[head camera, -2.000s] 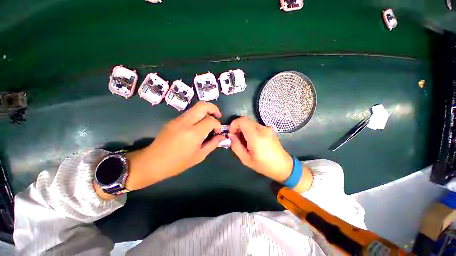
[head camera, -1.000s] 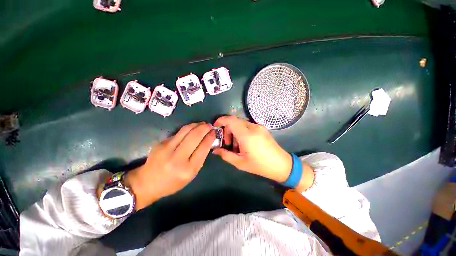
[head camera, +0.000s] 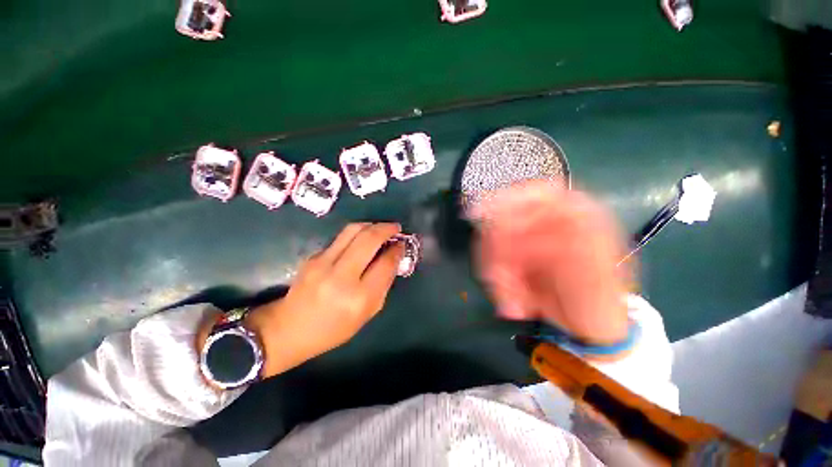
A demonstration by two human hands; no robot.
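Note:
My left hand (head camera: 342,287) holds a small white and pink housing (head camera: 407,254) between its fingertips, over the dark green mat. My right hand (head camera: 547,260) is blurred by motion, right of the housing and apart from it, overlapping the lower edge of the round screw tray (head camera: 515,162). Whether its fingers hold anything cannot be told. The orange electric screwdriver (head camera: 629,410) lies beside my right wrist, below the blue wrist strap (head camera: 595,346), and is not in the fingers.
Several housings stand in a row (head camera: 270,180) on the mat (head camera: 137,264), behind my left hand. More housings (head camera: 202,17) sit on the far green strip. Dark tweezers (head camera: 655,225) with a white piece (head camera: 696,199) lie at right. A black tray (head camera: 815,173) is at the right edge.
My right hand has let go of the housing and moved right, towards the screw tray. My left hand still holds the housing. The housings on the far strip have shifted in view.

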